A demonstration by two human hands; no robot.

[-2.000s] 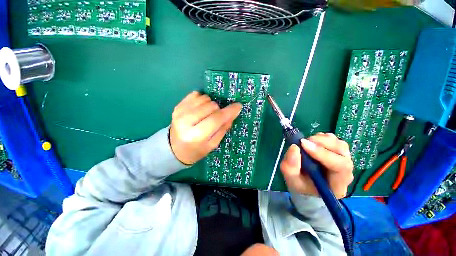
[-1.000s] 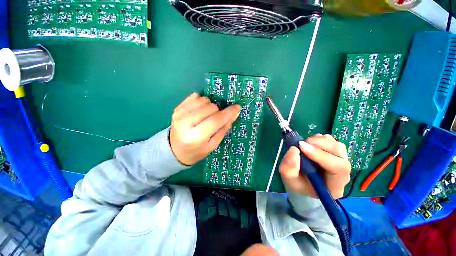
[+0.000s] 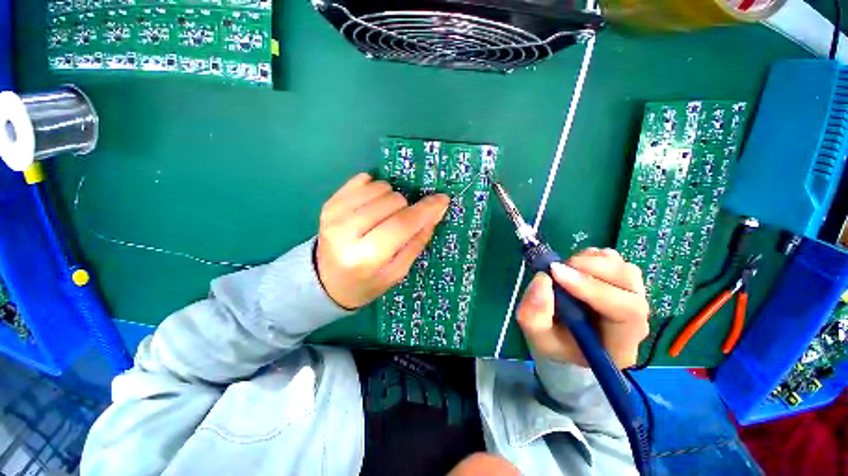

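Observation:
A green PCB panel [image 3: 435, 288] lies on the green mat in front of me. My left hand [image 3: 379, 240] rests over its left side and pinches a thin solder wire [image 3: 462, 191], whose end points to the panel's upper right. My right hand [image 3: 588, 307] holds the dark blue soldering iron [image 3: 567, 299] like a pen. The iron's tip is at the panel's upper right edge, close to the wire's end; I cannot tell if it touches. The part of the panel under my left hand is hidden.
A solder spool [image 3: 48, 125] is at the left. A fan [image 3: 456, 35] stands at the back. Other PCB panels lie at back left [image 3: 163, 39] and right [image 3: 681, 200]. Orange-handled side cutters [image 3: 711, 316], a blue station [image 3: 790, 149] and blue bins [image 3: 786, 344] are at the right.
The iron's tip has moved slightly left, nearer the panel's right edge than one second ago. My left hand and the panel have barely moved.

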